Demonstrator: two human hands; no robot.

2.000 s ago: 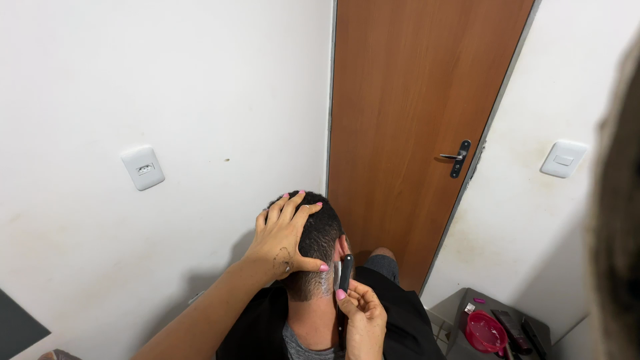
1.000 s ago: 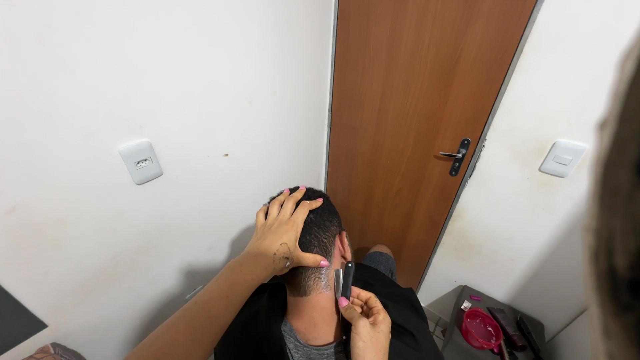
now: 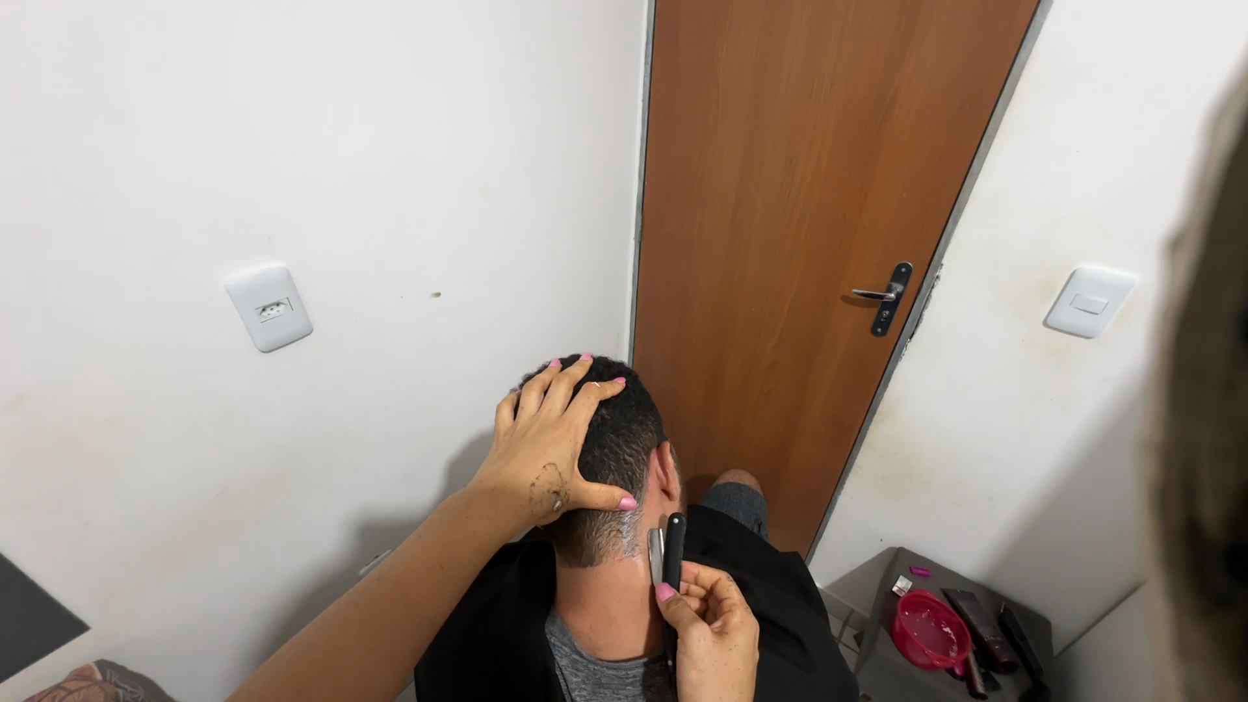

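Note:
A seated person's head with short dark hair is seen from behind, a black cape over the shoulders. My left hand lies spread on the back of the head, fingers toward the crown and thumb near the hairline behind the right ear. My right hand holds a straight razor with a black handle. Its metal blade is at the side of the neck below the ear; whether it touches the skin cannot be told. Whitish residue shows on the hair edge beside my left thumb.
A brown wooden door stands in front, with a metal handle. At the lower right, a dark grey stool or small table bears a pink bowl, a dark hair clipper and other small items. White walls flank the door.
My right hand and the razor have moved slightly down and away from the hairline behind the ear. My left hand stays on the head.

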